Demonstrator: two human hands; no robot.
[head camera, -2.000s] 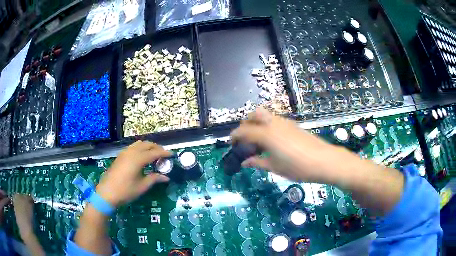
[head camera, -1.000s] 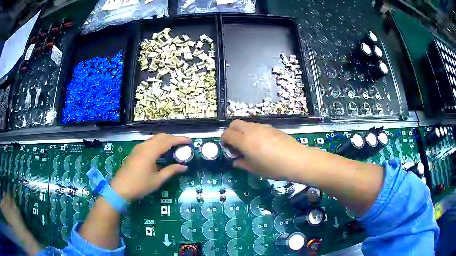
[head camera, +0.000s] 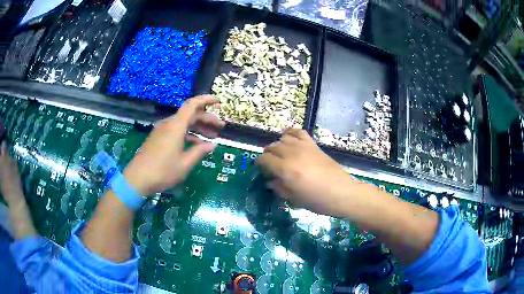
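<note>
The green circuit board (head camera: 189, 201) lies across the view under both hands. My left hand (head camera: 172, 146), with a light blue wrist strap, is over the board's far edge by the cream bin's front rim. Its thumb and fingers are apart and nothing shows between them. My right hand (head camera: 299, 169) is low over the board with fingers bent down; what its fingertips touch is hidden, and dark shapes below it are blurred. A small blue component (head camera: 243, 163) stands on the board just left of it. A copper toroidal coil (head camera: 243, 283) sits at the bottom.
Beyond the board are bins with blue discs (head camera: 161, 66), cream pieces (head camera: 264, 80) and whitish pieces (head camera: 376, 126). A clear blister tray (head camera: 439, 138) at right holds several capacitors (head camera: 459, 112). Another person's arm (head camera: 12, 189) is at far left.
The view has turned and shifted left. The white-topped capacitors between my hands no longer show there. My left hand's fingers have moved up to the cream bin's rim and hold no capacitor.
</note>
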